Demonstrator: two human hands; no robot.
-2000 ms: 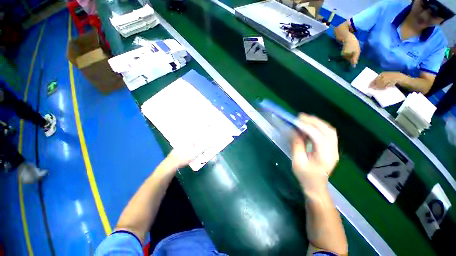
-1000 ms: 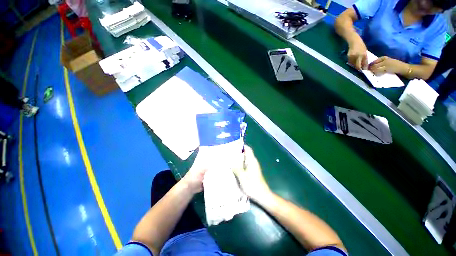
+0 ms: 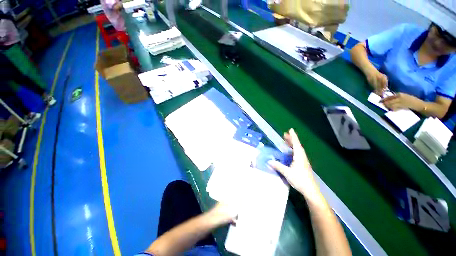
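Several white flat box blanks (image 3: 260, 205) with blue ends lie fanned and overlapping over the near bench. My left hand (image 3: 224, 214) is at their left edge, its fingers partly hidden by the white card. My right hand (image 3: 299, 172) is at the blue end (image 3: 269, 159), thumb over it and forefinger raised; the tab is slightly blurred. Ahead of them, a stack of blanks (image 3: 202, 127) lies white side up with its blue edge toward the belt.
Printed cartons (image 3: 172, 80) and a farther carton stack (image 3: 161, 41) lie up the bench. Cartons (image 3: 346, 126) ride the dark green belt beyond a metal rail. A coworker (image 3: 412, 70) handles white cards opposite, by a tray (image 3: 295, 45) of black cables. An open brown box (image 3: 121, 75) stands on the floor.
The blanks held together in both hands are now spread wider on the bench. My right hand has moved up to the blue end. Belt cartons have moved toward the lower right; the view has shifted.
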